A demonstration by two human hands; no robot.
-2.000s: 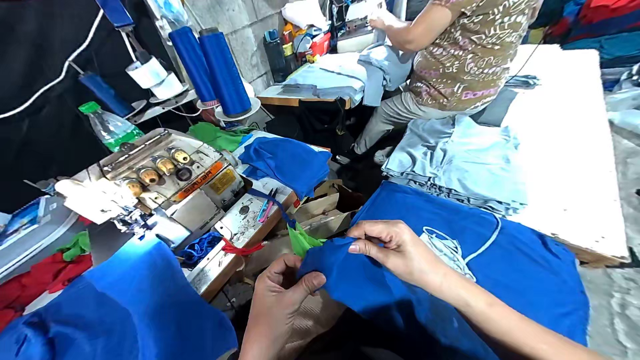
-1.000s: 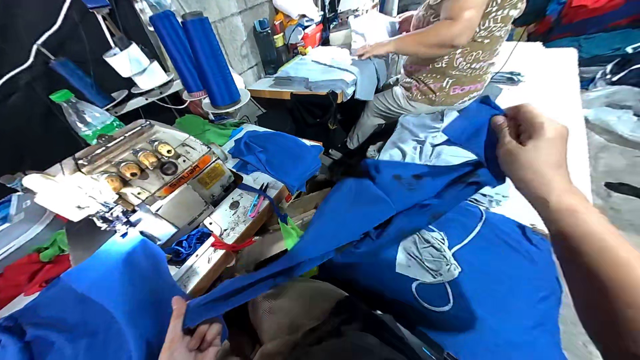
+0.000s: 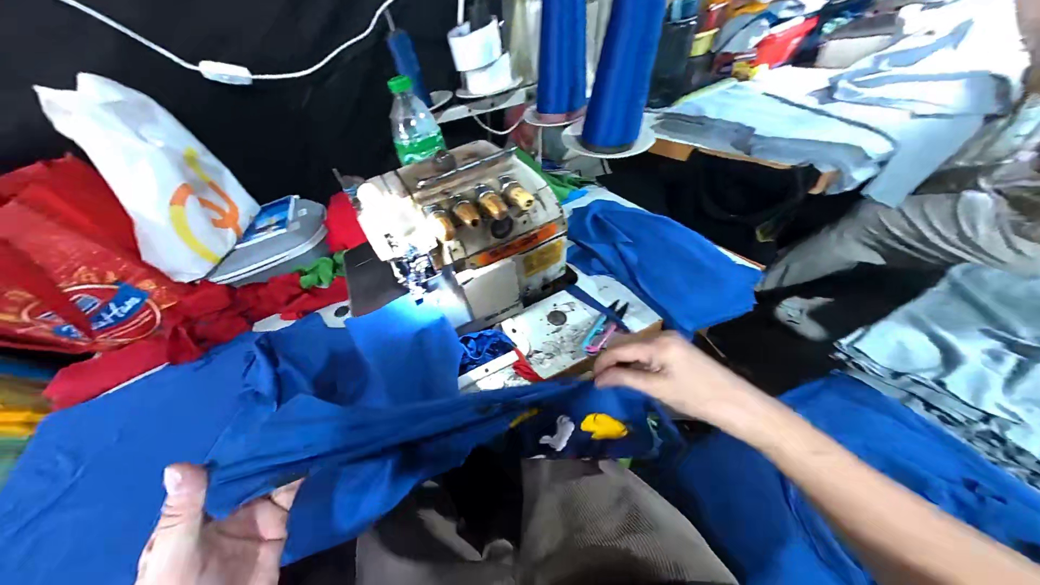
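Note:
A length of blue fabric (image 3: 422, 418) is stretched across my lap between both hands. My left hand (image 3: 223, 520), low at the left, has the fabric between its thumb and fingers. Near the centre, my right hand (image 3: 650, 370) pinches the other end, where yellow and white printed shapes show. More blue fabric (image 3: 138, 439) lies on the table to the left and reaches under the lit needle area of an overlock sewing machine (image 3: 479, 219). Thread snips (image 3: 605, 327) lie on the machine table just behind my right hand.
Blue thread cones (image 3: 621, 73) and a green-capped plastic bottle (image 3: 414, 122) stand behind the machine. A white plastic bag (image 3: 150, 179) and a red bag (image 3: 73, 252) are at the left. Blue cloth (image 3: 662, 260) lies right of the machine. Grey fabric pieces (image 3: 959, 341) are stacked at the right.
The view has swung left. The fabric, held up high at the right by my right hand a second ago, now stretches low across my lap, and its printed shapes show.

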